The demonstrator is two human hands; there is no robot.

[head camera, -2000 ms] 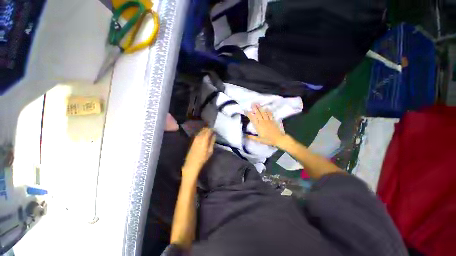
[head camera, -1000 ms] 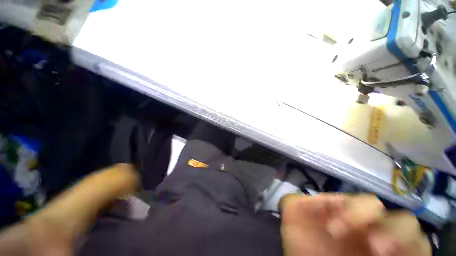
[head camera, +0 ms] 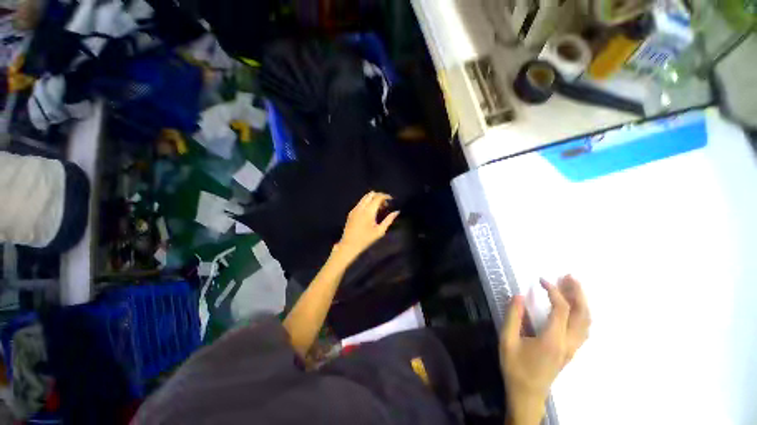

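Note:
A heap of black cloth [head camera: 324,187] hangs beside the table at the centre of the view. My left hand [head camera: 363,228] lies on this cloth, thumb and fingers slightly apart with dark fabric between them. Whether they pinch it cannot be told. My right hand [head camera: 544,336] is at the front edge of the white table [head camera: 647,274], palm down, with fingers bent and the thumb apart. No held thing can be made out in it.
A black tape roll [head camera: 535,80], a white roll [head camera: 568,54] and small items lie on the cream surface at the top right. A blue label [head camera: 631,148] marks the table's far end. Blue baskets [head camera: 158,319] and scattered pale scraps [head camera: 261,290] are on the green floor at left.
The view has swung left, away from the sewing machine and scissors. My left hand has come onto the black cloth. My right hand is now at the table edge.

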